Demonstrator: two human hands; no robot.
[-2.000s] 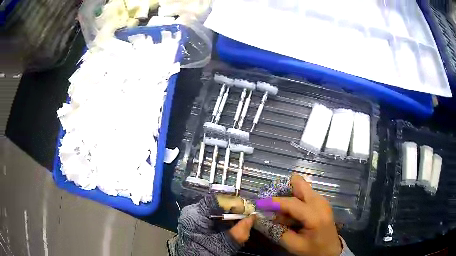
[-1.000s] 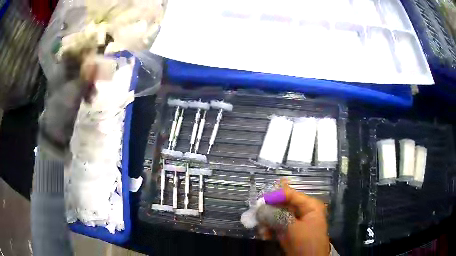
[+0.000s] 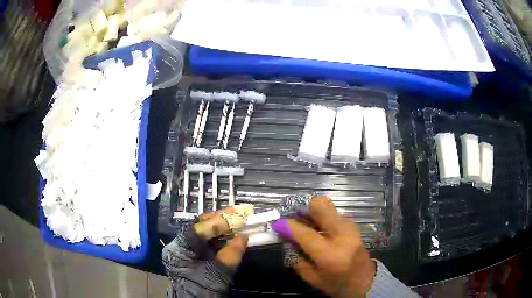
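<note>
My left hand, in a grey fingerless glove with pale finger cots, grips one end of a white piece at the near edge of the clear ribbed tray. My right hand, with a purple finger cot, is closed on the piece's other end; the fingers hide part of it. Another white strip shows just below it, between the hands. Several rod parts with grey-white ends lie in two rows at the tray's left. Three white blocks lie at its right.
A blue bin heaped with white slips stands at left. A clear tub with cream pieces is behind it. A white sheet covers a blue tray at the back. A smaller clear tray holds three blocks at right.
My left hand was blurred over the tub and blue bin a second ago; it is now beside my right hand at the tray's near edge. A white piece now lies between both hands.
</note>
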